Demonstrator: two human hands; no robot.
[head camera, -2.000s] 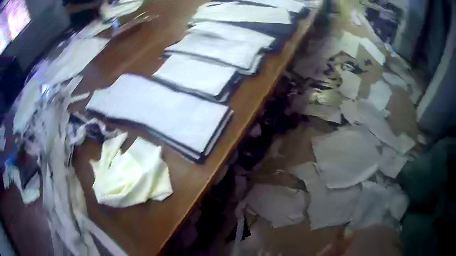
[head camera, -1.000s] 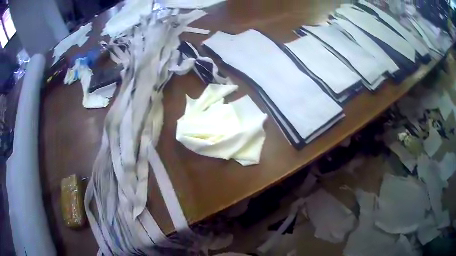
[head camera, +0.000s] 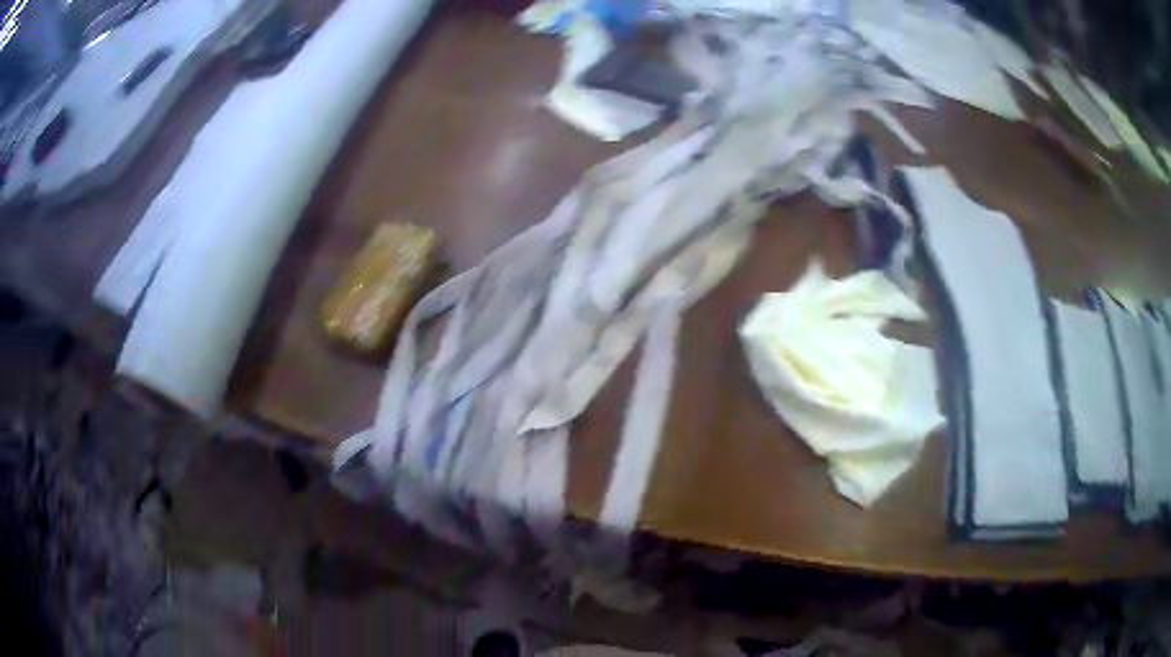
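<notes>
Neither of my hands is in the picture. A long bundle of white-beige fabric strips (head camera: 604, 270) lies across the brown table (head camera: 719, 449), its ends hanging over the near edge. A crumpled cream cloth (head camera: 848, 379) lies to its right. Stacked white cut panels with navy edges (head camera: 1002, 359) lie further right, and more stacks (head camera: 1092, 398) stand beside them, cut off by the frame. A yellow-brown wrapped block (head camera: 380, 286) lies left of the strips. The picture is blurred.
A long white roll (head camera: 257, 205) lies at the left, reaching the near table edge. Beyond it is a white piece with dark openings (head camera: 116, 90). A dark block (head camera: 636, 77) and a blue-white scrap (head camera: 597, 103) lie at the back. Scraps lie below the table edge.
The view has swung left, so the strips, cream cloth and panels appear further right. The roll and yellow-brown block show more fully. The things on the table have not visibly moved.
</notes>
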